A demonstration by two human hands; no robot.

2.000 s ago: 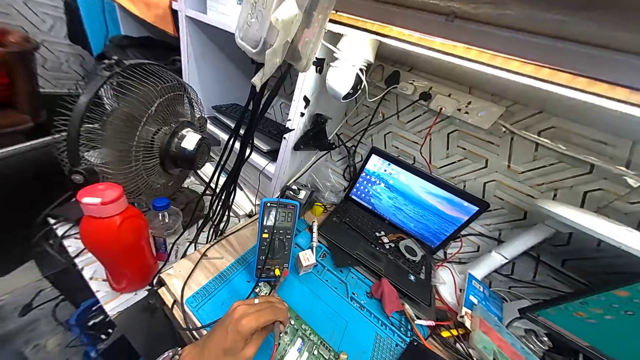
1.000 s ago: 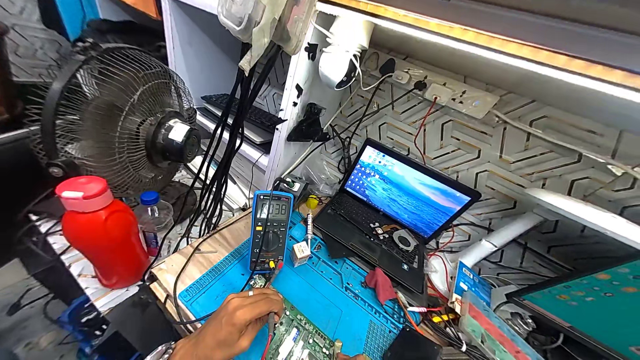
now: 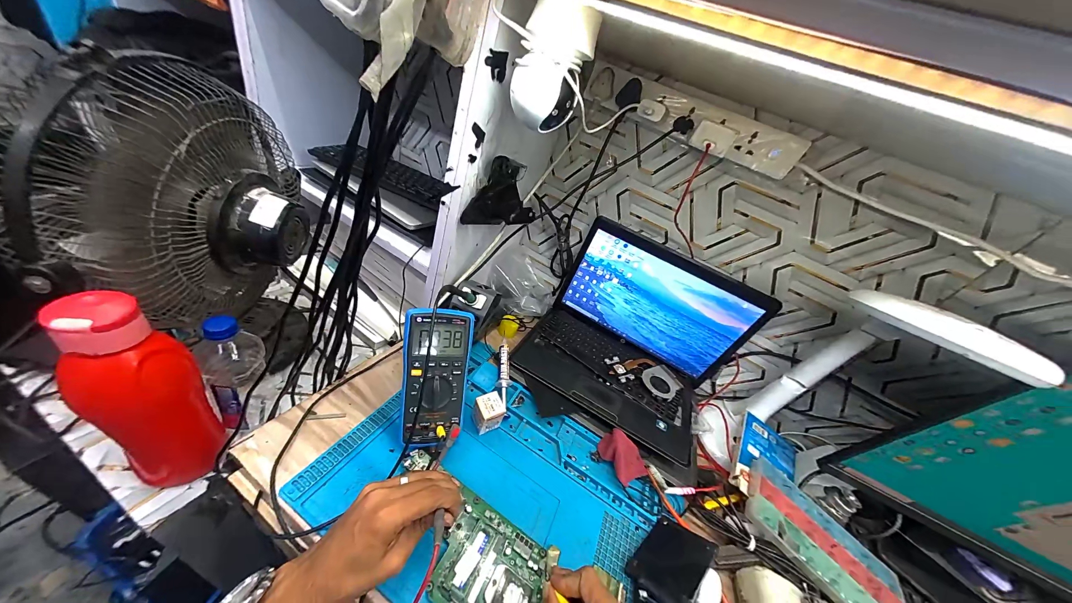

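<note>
A green circuit board (image 3: 490, 557) lies on the blue silicone work mat (image 3: 523, 490) at the bottom middle. My left hand (image 3: 389, 523), with a ring and a metal wristband, holds a test probe with a red lead (image 3: 437, 532) at the board's upper left. At the board's right edge, my right hand (image 3: 582, 584) is mostly cut off by the frame; its fingers are around something yellow that I cannot make out fully. Behind the board a blue digital multimeter (image 3: 435, 377) stands upright with its display lit. A small white box (image 3: 489, 412) and a syringe (image 3: 503, 368) are beside it.
An open laptop (image 3: 662, 310) with a cooling fan part on its keyboard stands behind the mat. At left are a red bottle (image 3: 138, 394), a clear bottle (image 3: 230, 360) and a large fan (image 3: 167, 167). Cables, a parts box (image 3: 825, 536) and a monitor (image 3: 971, 469) crowd the right side.
The fingers of my right hand have come into clearer view at the board's right edge. My left hand remains at the board's upper left.
</note>
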